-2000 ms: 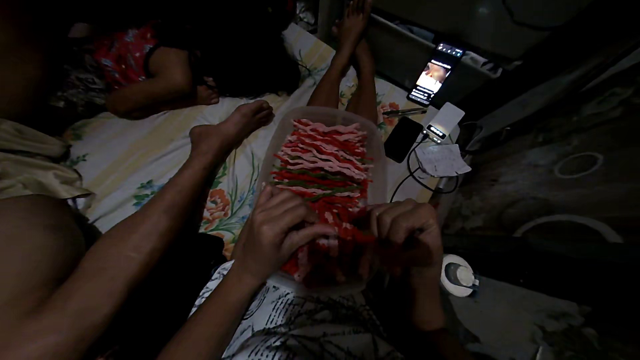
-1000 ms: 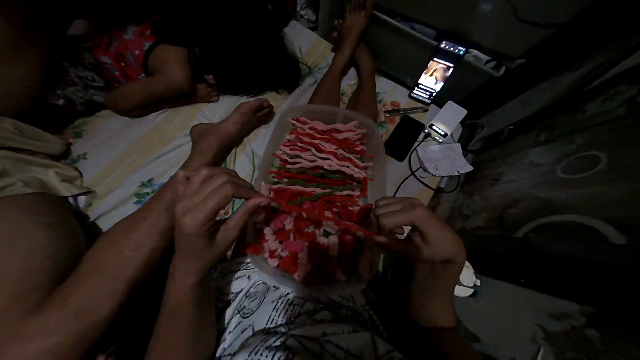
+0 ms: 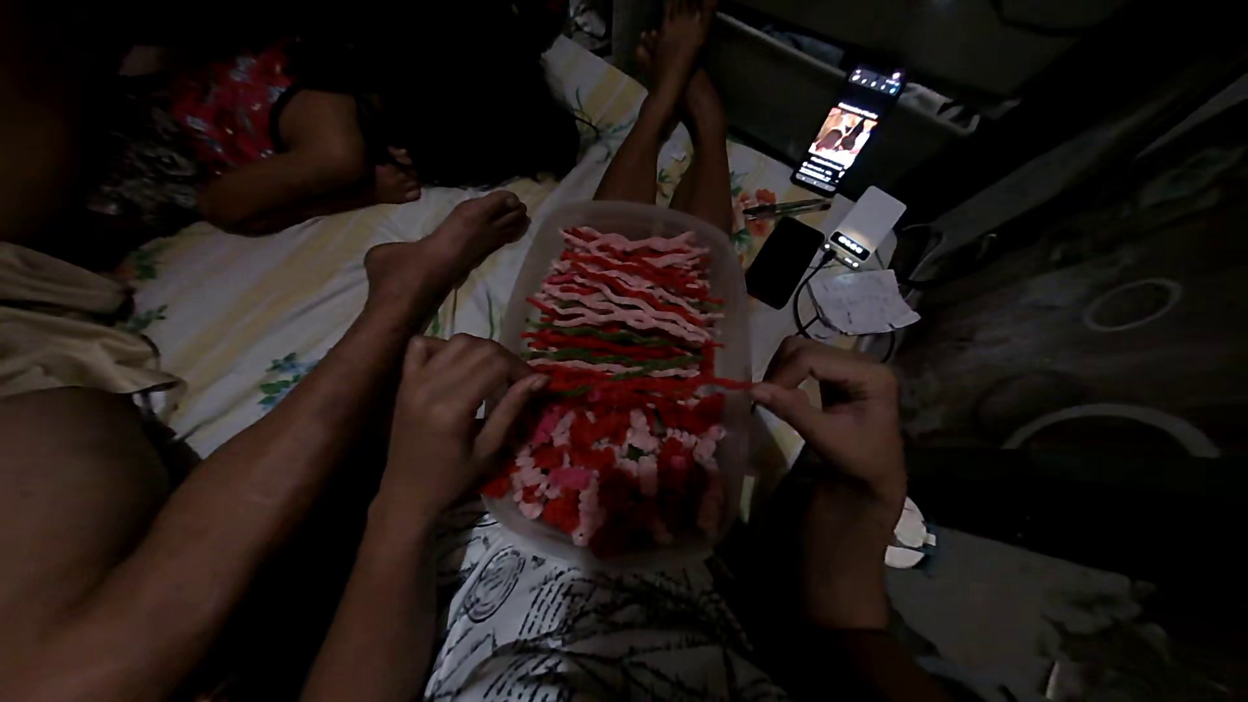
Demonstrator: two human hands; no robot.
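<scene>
A translucent plastic container (image 3: 739,292) rests on my lap. In its far half lie wavy fuzzy strips (image 3: 624,283), pink, red and green, side by side crosswise. A heap of curled red and pink fuzzy pieces (image 3: 614,458) fills the near half. Between my hands a red fuzzy strip (image 3: 721,383) is stretched across the container. My left hand (image 3: 463,419) pinches its left end between thumb and finger; my right hand (image 3: 838,409) pinches the right end beyond the container's right wall.
On the right are a lit phone (image 3: 846,132), a dark phone (image 3: 783,261), a white power bank (image 3: 866,224) with a cable, pens (image 3: 788,208) and a creased paper (image 3: 868,300) bearing writing. Other people's legs (image 3: 244,487) and a seated person (image 3: 292,146) are on the floral sheet (image 3: 214,322).
My hands were close together over the near half of the container two seconds ago. They have moved apart, and the red strip now shows stretched between them.
</scene>
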